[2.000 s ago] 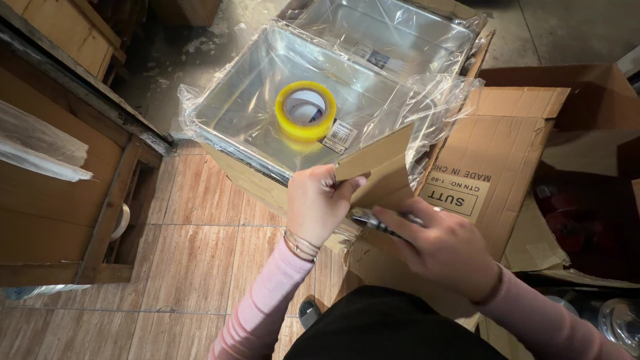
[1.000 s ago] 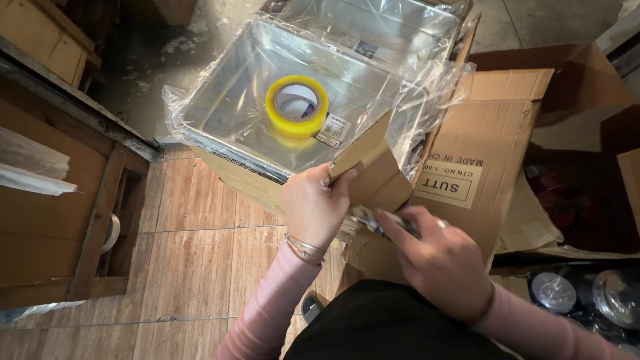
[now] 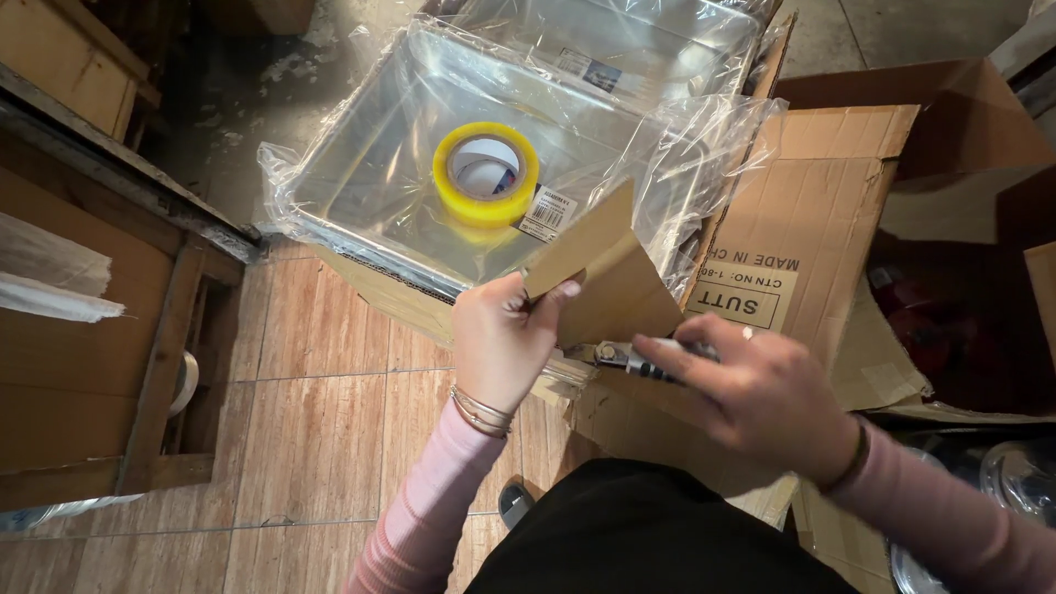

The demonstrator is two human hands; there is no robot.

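Observation:
My left hand point(image 3: 507, 342) grips a folded piece of brown cardboard point(image 3: 623, 276) between thumb and fingers. In my right hand point(image 3: 759, 384) is a utility knife point(image 3: 631, 360) with a grey and black handle, its front end by the lower edge of that cardboard. Beyond my hands, a roll of yellow-edged packing tape point(image 3: 487, 175) lies on a shiny metal baking pan point(image 3: 379, 153) wrapped in clear plastic. A label with a barcode point(image 3: 549, 213) shows beside the tape. The blade's tip is hard to make out.
A second plastic-wrapped metal pan point(image 3: 685, 41) lies behind the first. The open flap of a printed cardboard box point(image 3: 825, 198) spreads at the right, beside another open box point(image 3: 982, 107). Plastic-wrapped round items point(image 3: 1019, 474) are at lower right. A wooden frame point(image 3: 161, 371) stands left on the tiled floor.
The knife in my right hand has moved a little along the lower edge of the cardboard. My left hand has kept its grip on the piece.

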